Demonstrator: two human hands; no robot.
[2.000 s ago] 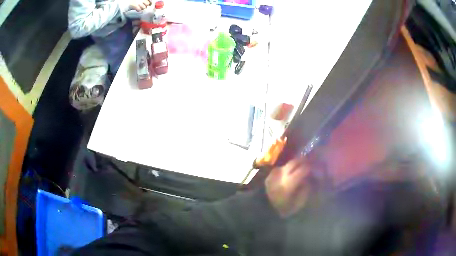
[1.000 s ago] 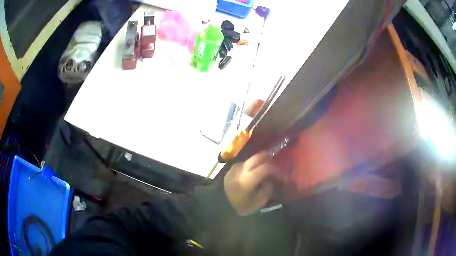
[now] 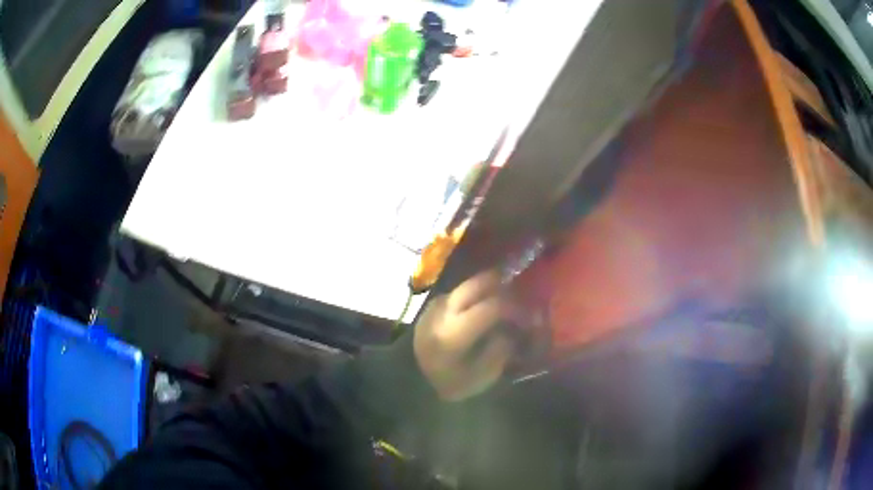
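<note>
My left hand (image 3: 464, 335) is blurred at the lower middle, its fingers curled at the lower edge of a large grey panel (image 3: 589, 105). Glare and blur hide whether it grips the panel or a small thing. My right hand cannot be made out in the dark, hazy lower right. A blurred reddish area (image 3: 613, 278) lies beyond my left hand, inside an orange edge (image 3: 790, 124). An orange-handled tool (image 3: 437, 258) lies at the table's near right corner, just beyond my left hand.
The white table (image 3: 249, 191) holds a green bottle (image 3: 388, 69), black pieces (image 3: 433, 53), pink material (image 3: 325, 33) and two metal pieces with reddish parts (image 3: 242, 72). A blue tray (image 3: 86, 383) with a dark looped cable is at lower left. A bright glare covers the right side.
The view has shifted, and the table items sit higher and further left. My left hand stays by the panel edge. The panel now covers more of the table's right side. The other person has left view.
</note>
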